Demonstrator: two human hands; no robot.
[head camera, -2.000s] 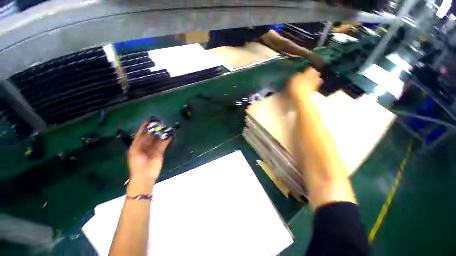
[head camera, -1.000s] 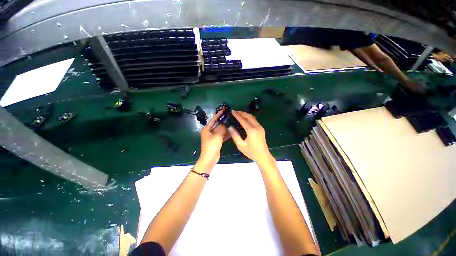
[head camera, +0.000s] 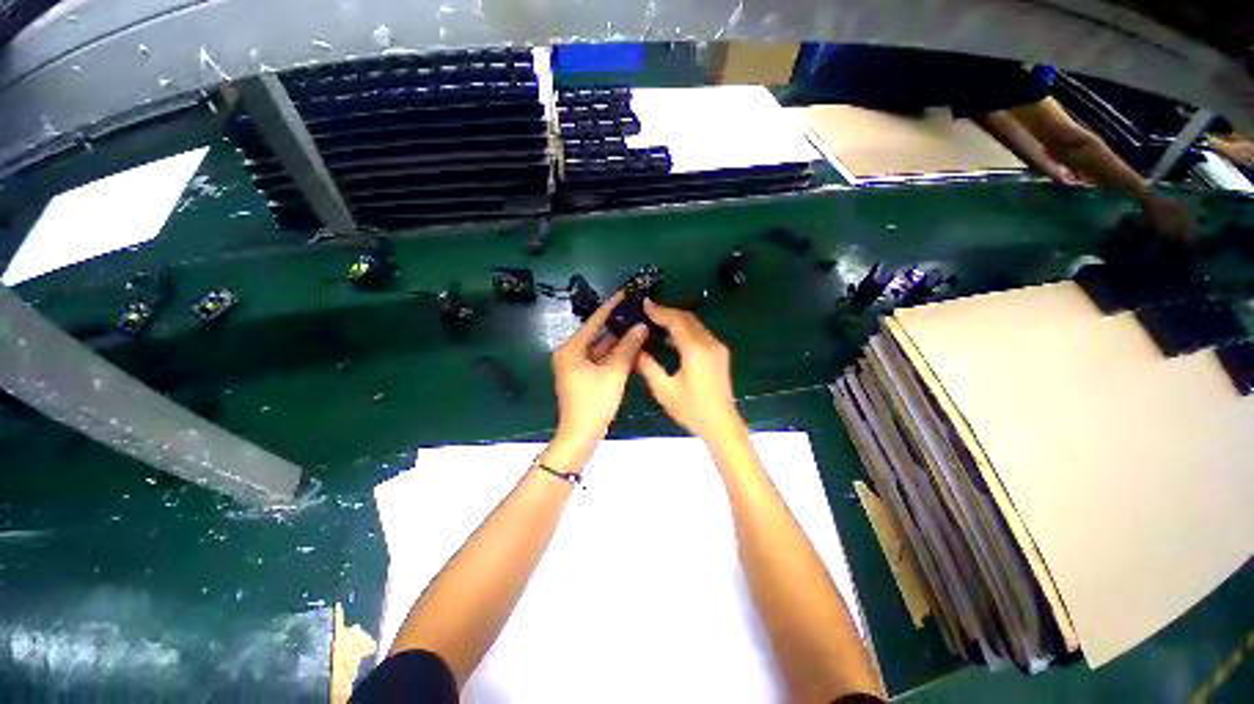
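Note:
My left hand (head camera: 591, 381) and my right hand (head camera: 692, 369) meet at the centre, above the far edge of the white work sheet (head camera: 619, 550). Both hold a small black housing (head camera: 630, 319) between the fingers. A circuit board assembly (head camera: 644, 282) with bright component spots shows just beyond the fingertips; whether it is joined to the housing I cannot tell. The fingers hide part of the housing.
Circuit boards (head camera: 215, 303) and black parts lie along the green bench (head camera: 413, 385). A cardboard stack (head camera: 1100, 454) bearing black units (head camera: 1190, 327) stands right. Loaded trays (head camera: 413, 151) stand across the bench. A grey support (head camera: 151, 413) is left; a coworker's arms (head camera: 1086, 151) reach in far right.
My right hand has come from over the cardboard stack to join my left hand on the black housing. My view has turned right. The coworker's hands have moved.

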